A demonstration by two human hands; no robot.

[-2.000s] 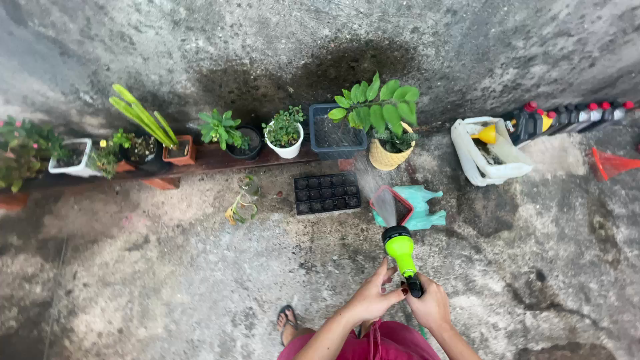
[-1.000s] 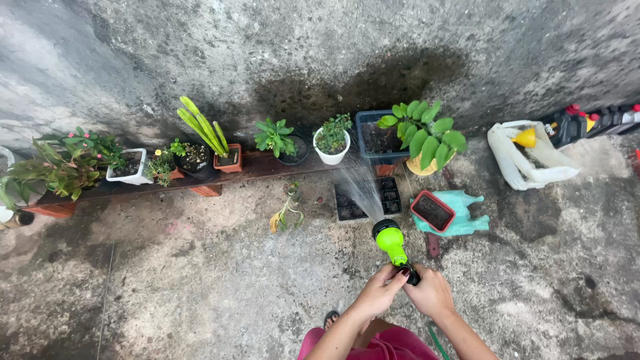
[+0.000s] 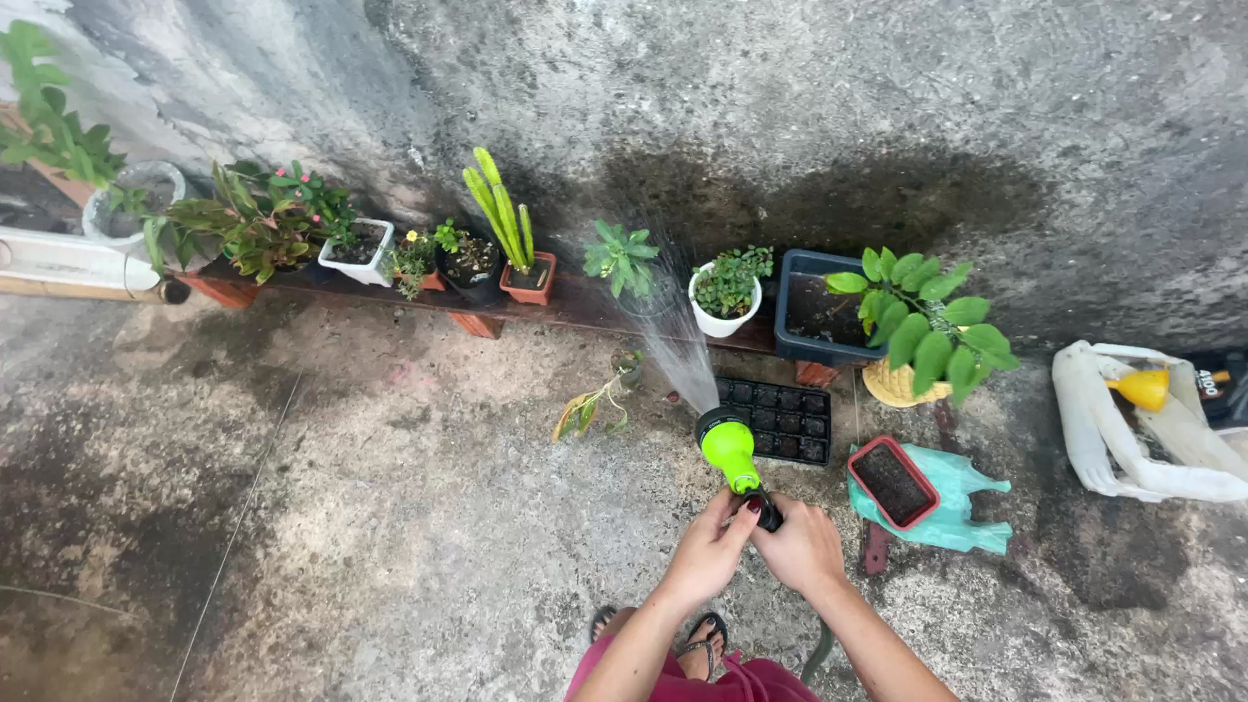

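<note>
A green and black hose spray nozzle (image 3: 728,448) is held by its black handle between my left hand (image 3: 710,551) and my right hand (image 3: 801,548). Water fans from its head toward a leafy plant (image 3: 622,257) in a dark pot on a low wooden bench. Right of the spray on that bench are a white pot with a small bushy plant (image 3: 723,287) and a dark blue rectangular planter (image 3: 829,353). A black seedling tray (image 3: 814,429) lies on the concrete just beyond the nozzle. Part of the hose (image 3: 819,651) shows below my right forearm.
Along the bench (image 3: 585,310) at left stand a cactus in a terracotta-coloured pot (image 3: 531,283), a white square pot (image 3: 361,268) and other plants. On the floor are a loose plant (image 3: 590,405), a red planter of soil (image 3: 892,483) on a green plastic bag (image 3: 960,497), and a white container (image 3: 1082,419).
The spray has moved left, from the red planter, over the seedling tray, to the leafy plant on the bench. Both hands keep hold of the nozzle. The view has shifted left.
</note>
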